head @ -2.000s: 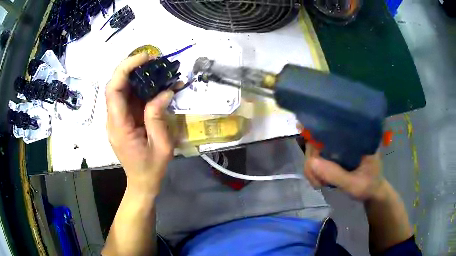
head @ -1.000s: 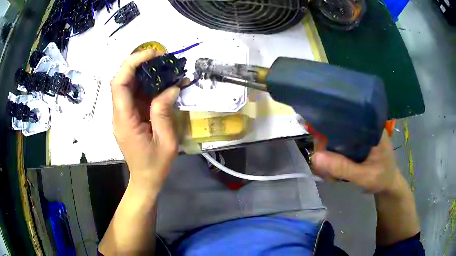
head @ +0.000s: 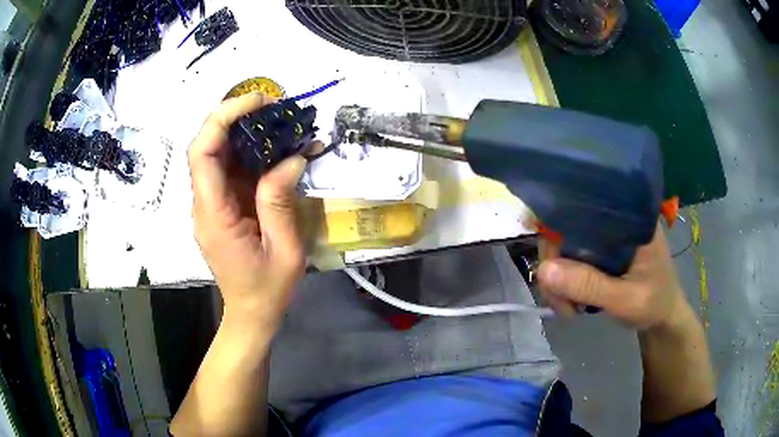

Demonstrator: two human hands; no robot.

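Note:
My left hand [head: 248, 205] holds a black module [head: 272, 135] with brass-coloured contacts, tilted over the left edge of a white square plate [head: 376, 175]. A blue wire sticks out to the right and a dark lead reaches the plate's centre. My right hand [head: 606, 286] grips the dark blue-grey soldering gun [head: 568, 166] with orange trigger. Its dirty metal barrel points left and its tip is over the plate's centre, by the dark lead. Whether the tip touches cannot be told. The plate lies above the yellow fixture [head: 376, 224].
Finished assemblies [head: 85, 154] lie at left, a pile of black modules [head: 111, 43] at upper left, one loose black module [head: 215, 29] beside it. A round tin [head: 256, 85] is behind my left hand. A fan grille [head: 410, 26] and round dish [head: 581, 21] stand at the top. A white cord [head: 427, 307] hangs below the bench edge.
Over two seconds, the module and my left hand have shifted slightly right. The gun barrel has levelled a little, its tip staying near the plate's centre. Both hands keep their holds.

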